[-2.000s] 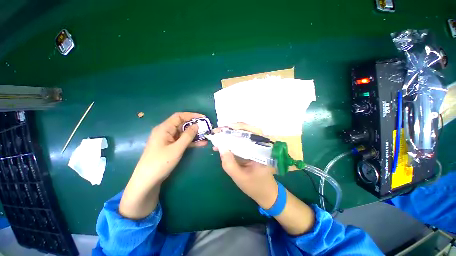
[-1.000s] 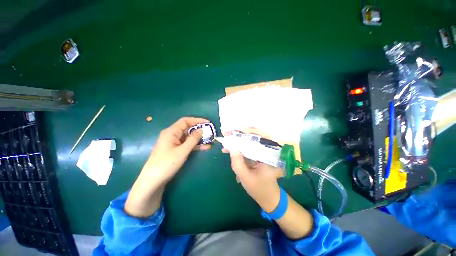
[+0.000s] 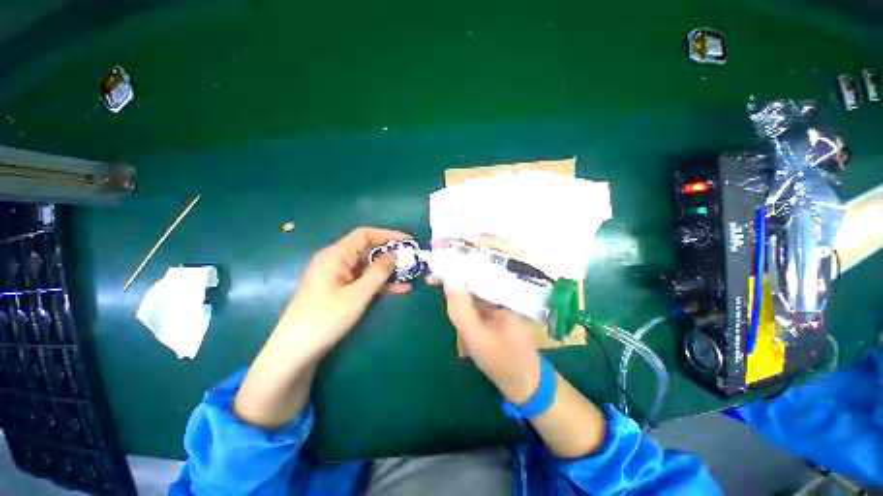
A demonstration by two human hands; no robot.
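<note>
My left hand [image 3: 339,286] holds a small watch housing [image 3: 405,262] with a silvery rim between thumb and fingers, above the green bench. My right hand [image 3: 489,334] holds the dispensing syringe [image 3: 489,281] like a pen, its tip pointing left at the right side of the housing. Whether the tip touches the rim is too small to tell. The syringe's rear has a green cap [image 3: 562,308], from which a clear air hose [image 3: 639,351] curves right. A blue strap is around my right wrist. White paper [image 3: 518,211] on cardboard [image 3: 511,170] lies behind and partly under the syringe.
The black controller [image 3: 718,262] stands right, with a plastic bag [image 3: 808,232] on it. At left are a wooden stick [image 3: 163,242], a crumpled wipe [image 3: 177,310], a black parts tray [image 3: 58,358] and a metal rail [image 3: 58,176]. More housings [image 3: 707,46] lie far off. A blue sleeve [image 3: 823,407] shows lower right.
The far right housings have shifted left in view and another small one shows at the right edge. My hands still hold the housing and syringe, with small shifts; the syringe tip is closer to the housing than one second ago.
</note>
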